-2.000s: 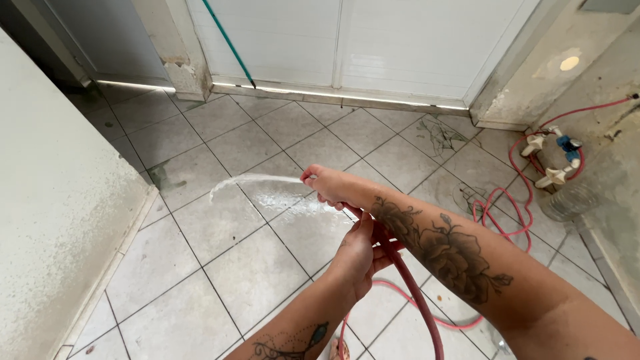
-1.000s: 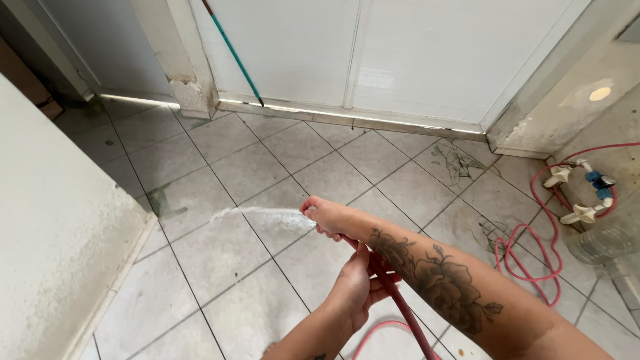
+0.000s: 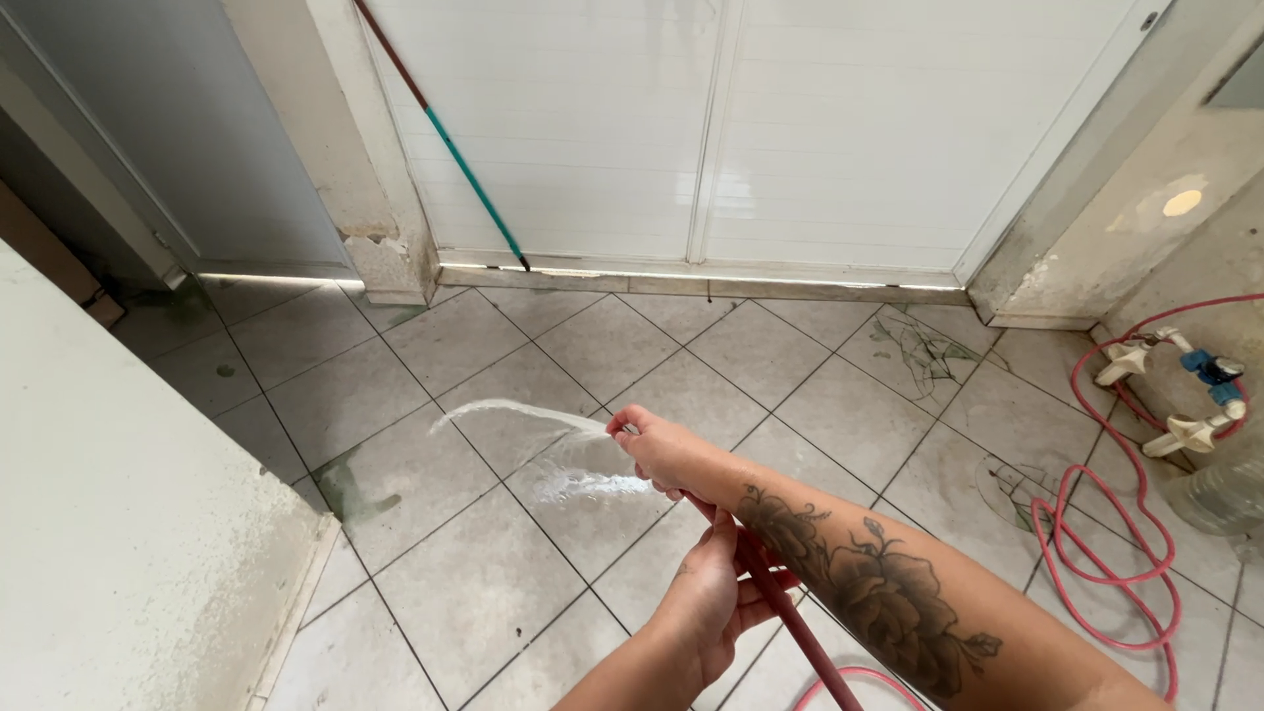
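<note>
A red rubber hose (image 3: 795, 617) runs up from the bottom edge into both hands. My right hand (image 3: 657, 449), on the tattooed arm, is closed around its outlet end, with the fingers at the opening. Water (image 3: 523, 413) sprays from there to the left in a flat arc above the tiled floor (image 3: 464, 602). My left hand (image 3: 716, 602) holds the hose lower down, thumb on top and fingers partly hidden behind it. A wet, shiny patch lies on the tiles below the spray.
Coils of thinner pink hose (image 3: 1062, 563) lie at right, near wall valves (image 3: 1190, 434) and a clear plastic container (image 3: 1220, 499). A brown and green pole (image 3: 474, 188) leans against the white door (image 3: 573, 128). A peeling wall corner (image 3: 316, 528) juts in at left. Some tiles are cracked.
The view has tilted up, showing more of the door. Both hands keep their hold on the hose, and water still sprays to the left.
</note>
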